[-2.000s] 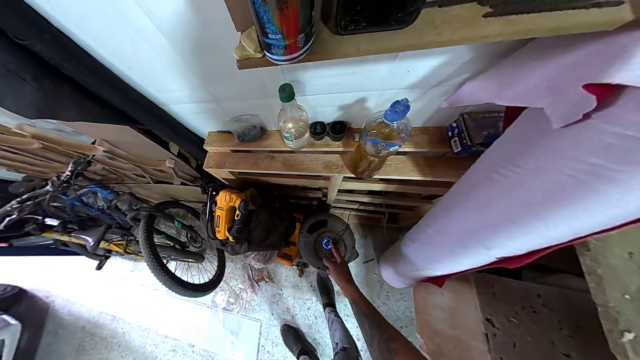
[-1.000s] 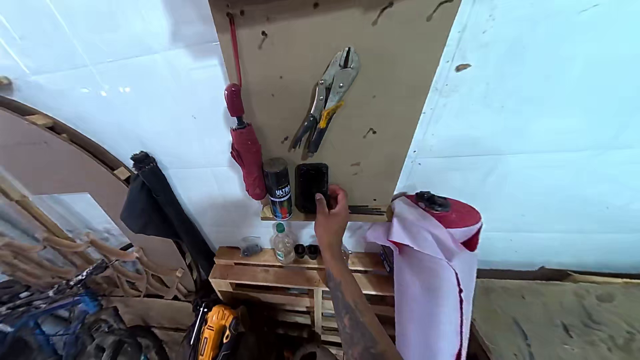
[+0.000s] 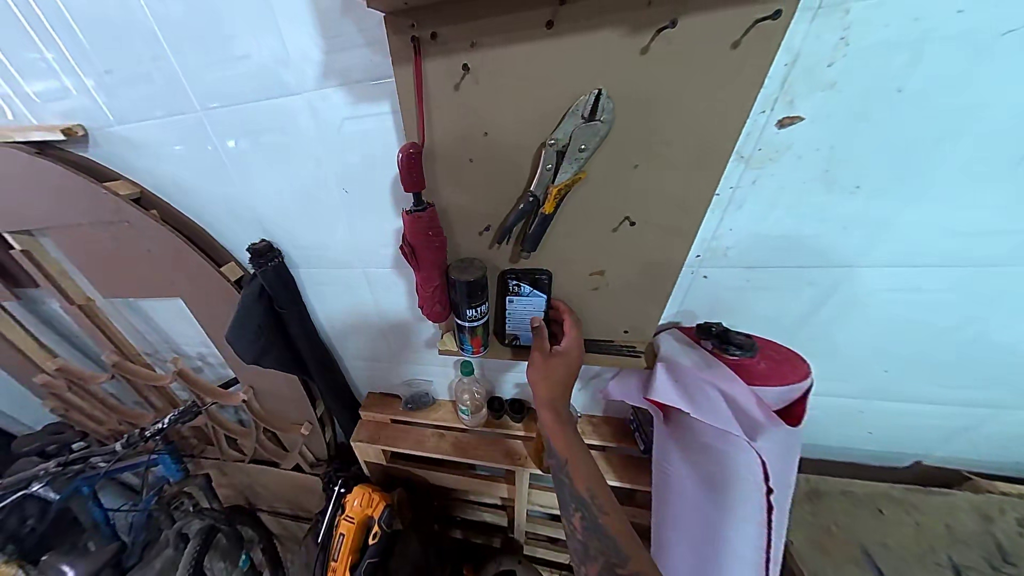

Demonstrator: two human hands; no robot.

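A black-cased smartphone [image 3: 523,308] stands upright on the narrow wooden ledge of a brown board, its screen lit. My right hand [image 3: 558,348] holds it at the lower right edge, thumb over the front and fingers by the side. Left of the phone is a spray paint can [image 3: 470,306] with a dark cap. A folded red umbrella [image 3: 425,248] hangs by its strap from a hook. Locking pliers [image 3: 564,160] and a tool with a yellow and black handle [image 3: 552,210] hang overlapping above the phone. My left hand is out of view.
Below, a pallet-wood shelf [image 3: 448,442] holds a plastic bottle [image 3: 470,396] with a green cap and two small black cups. A pink fabric roll [image 3: 704,464] stands at right. Lower left are an orange power tool [image 3: 358,528], a black cloth roll [image 3: 296,336] and bicycles [image 3: 152,512].
My right hand has gone from a round dark object near the floor up to the phone. The phone's screen, dark one second ago, is now lit. The view has tilted up to the board.
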